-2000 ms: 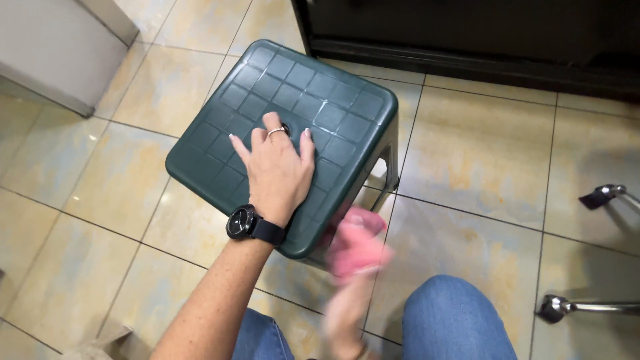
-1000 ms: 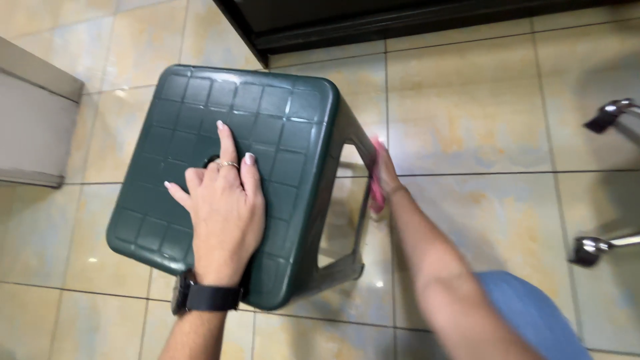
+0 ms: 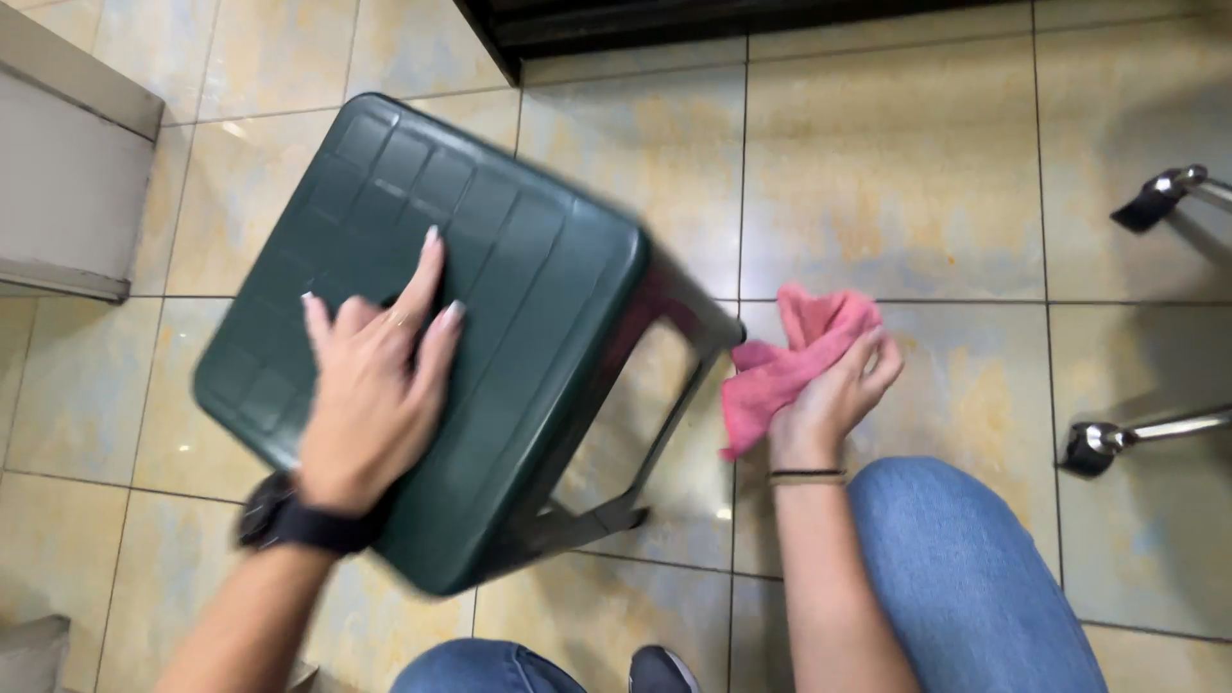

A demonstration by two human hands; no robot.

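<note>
A dark green plastic stool with a grid-patterned seat is turned at an angle on the floor, its legs on the right side visible. On top of the seat rests my left hand, index finger stretched out and some fingers curled at the middle of the seat, where the palm side is hidden. A black watch is on that wrist. Right of the stool's legs, my right hand grips a crumpled pink cloth, held apart from the stool.
Glossy beige tiles make up the floor. A dark piece of furniture stands at the top, a light grey panel at the left. Chair casters are at the right. My knees in jeans and one shoe are below.
The stool has turned under my left hand. My right hand, beside the stool's leg one second ago, is now farther from it with the pink cloth.
</note>
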